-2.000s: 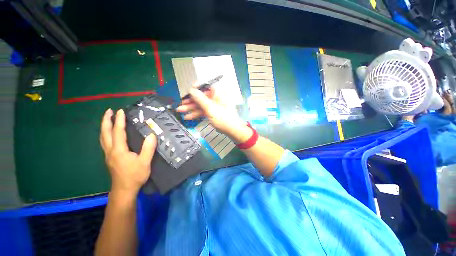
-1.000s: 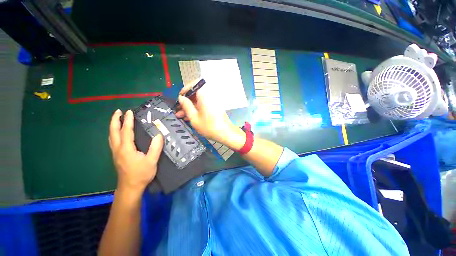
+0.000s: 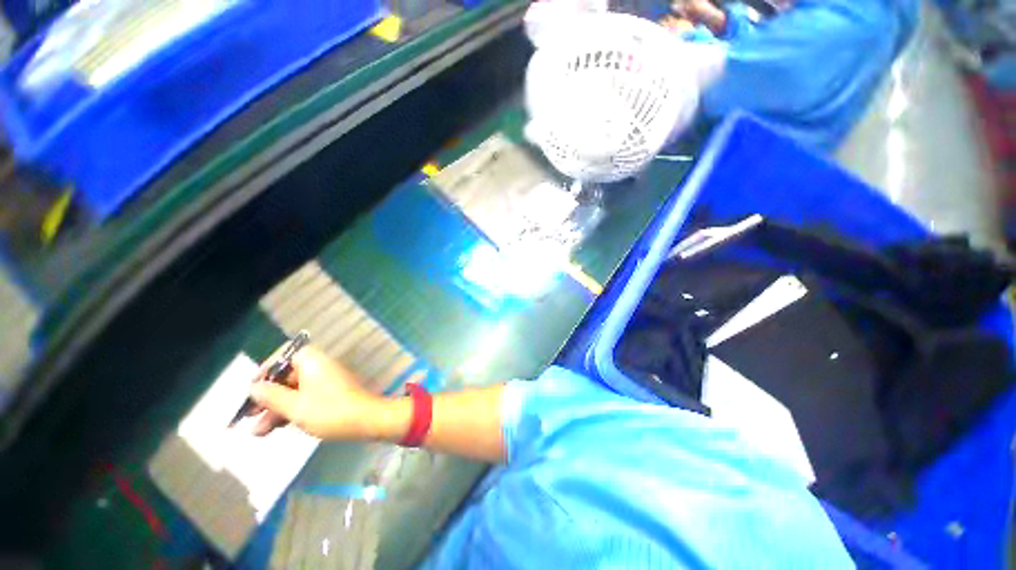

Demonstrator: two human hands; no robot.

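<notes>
My right hand (image 3: 303,397) holds a slim black pen-like tool (image 3: 271,376), its tip pointing down over the white part of the two-tone sheet (image 3: 201,497). The long strip sheet (image 3: 340,326) lies just beyond the hand. Part of the short strip sheet (image 3: 323,537) shows at the bottom edge. My left hand and the black housing are out of the picture. The view is blurred.
A white fan (image 3: 611,98) stands at the bench's far end beside a bagged grey item (image 3: 490,184). A blue tote (image 3: 652,267) with black material and white pieces is at right. Another person's blue sleeve (image 3: 797,61) is beyond. A blue bin (image 3: 212,95) sits on the upper-left shelf.
The view has swung to the right. The housing and my left hand have left the picture. My right hand has moved from the housing to the two-tone sheet, still holding the tool.
</notes>
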